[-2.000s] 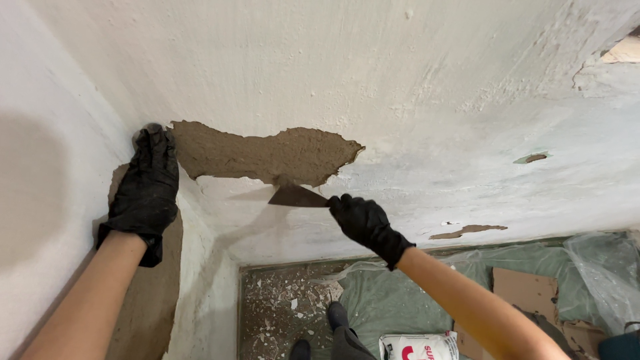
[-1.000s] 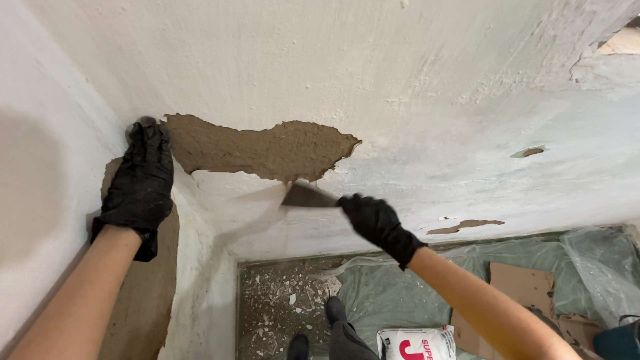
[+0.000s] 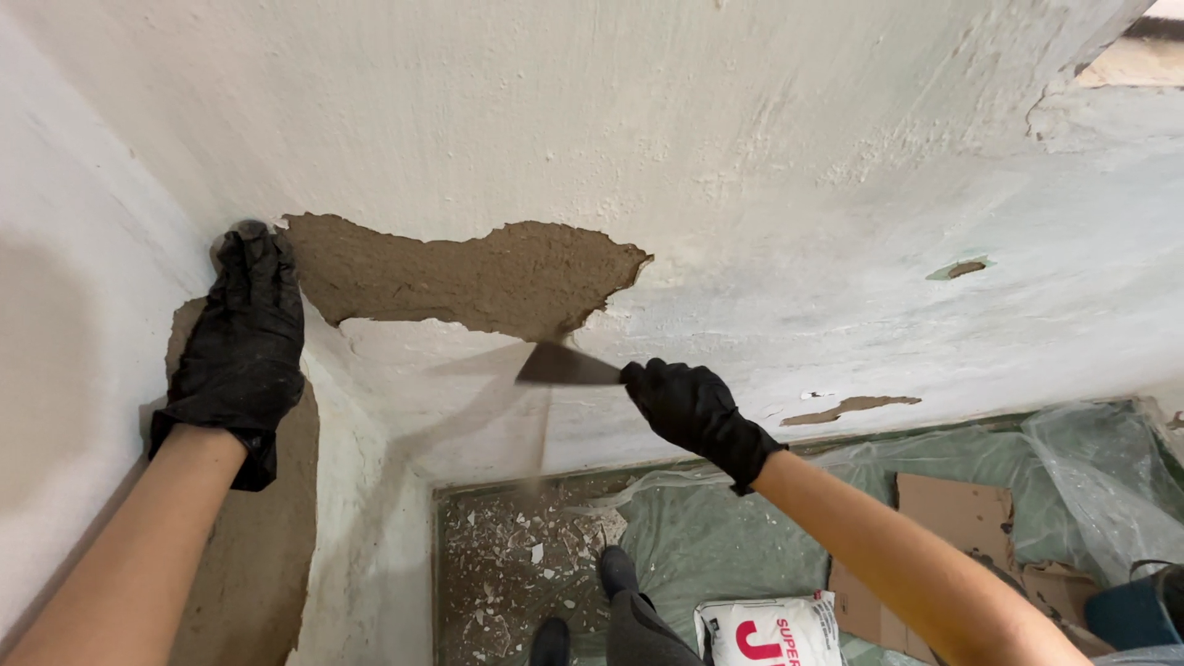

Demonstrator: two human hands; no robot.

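Note:
My right hand (image 3: 698, 412), in a black glove, is closed around the handle of a putty knife (image 3: 569, 365). Its blade lies at the lower edge of a bare brown patch (image 3: 462, 277) where the white wall coating is gone. A thin blurred streak shows below the blade. Also gloved in black, my left hand (image 3: 245, 324) rests flat near the wall corner, its fingers at the left end of that patch. Behind the left wrist a second brown patch (image 3: 268, 536) runs down the side wall. Nothing shows in the left hand; its palm is hidden.
Paint chips (image 3: 536, 555) litter the floor by my feet. Plastic sheeting (image 3: 731, 527) covers the floor along the wall, with a white printed bag (image 3: 768, 629), cardboard (image 3: 953, 518) and a dark bucket (image 3: 1138, 610) on it. Smaller bare spots (image 3: 851, 410) mark the wall.
The right hand and putty knife have shifted slightly along the patch's lower edge. My left hand stays by the corner.

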